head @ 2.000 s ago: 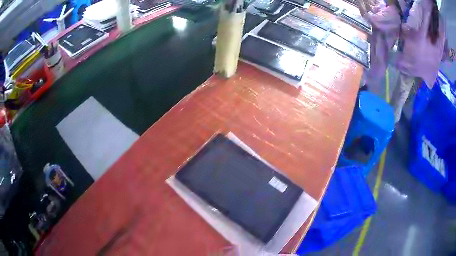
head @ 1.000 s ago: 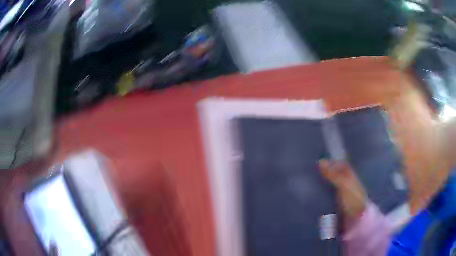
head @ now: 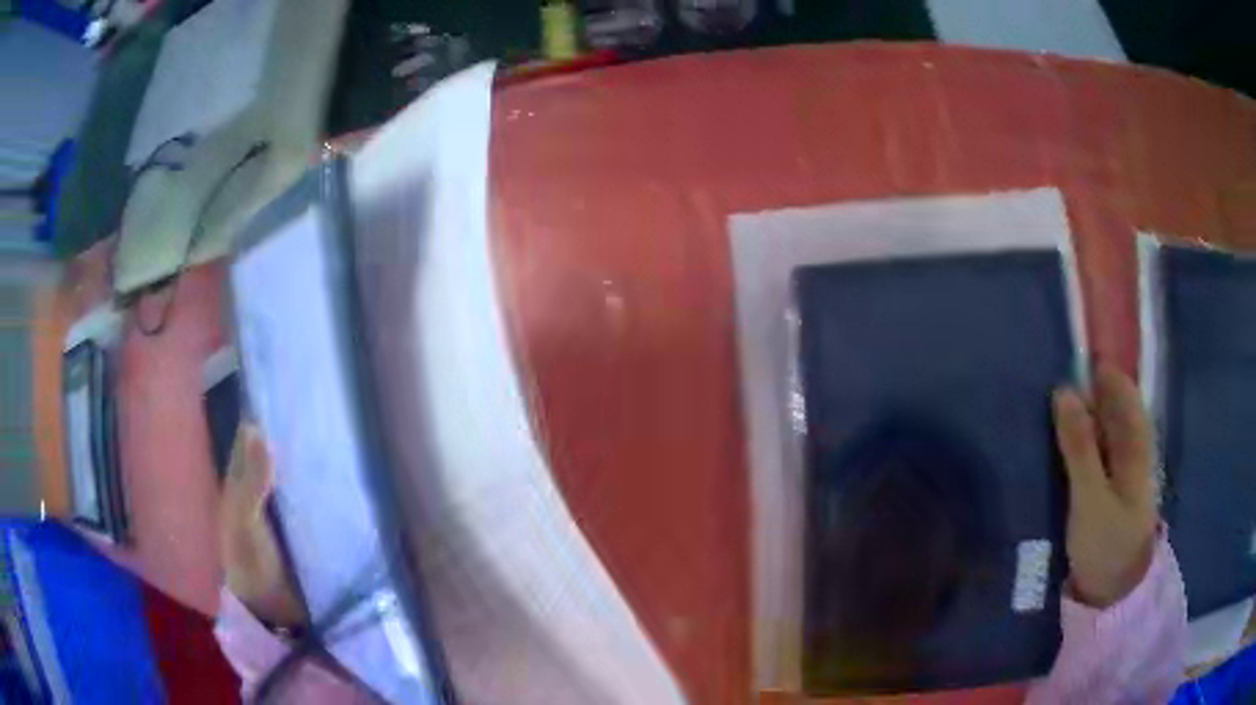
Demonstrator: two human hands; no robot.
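Note:
A tablet with a bright pale screen (head: 314,413) stands tilted at the left, its dark edge to the right. My left hand (head: 255,530) holds its left edge, and a thin dark cord crosses its lower part. A white sheet (head: 462,482) lies under and beside it. A dark tablet (head: 930,372) lies on a whitish foam sheet (head: 769,413), with a small white label near its lower right corner. My right hand (head: 1116,482) is at this tablet's right edge, fingers against the edge of tablet and foam. Its grip is partly hidden.
Another dark tablet (head: 1219,413) lies at the right rim. A thin tablet (head: 90,441) and a blue bin (head: 83,620) are at the far left. A pale board (head: 207,152) with a looped black cable lies upper left. The dark green belt (head: 854,19) runs behind the red-orange bench (head: 606,276).
The view has swung left. My left hand has come into clear view, with the bright tablet now raised and tilted. The gap between the two dark tablets looks wider; my right hand remains at the nearer one's edge.

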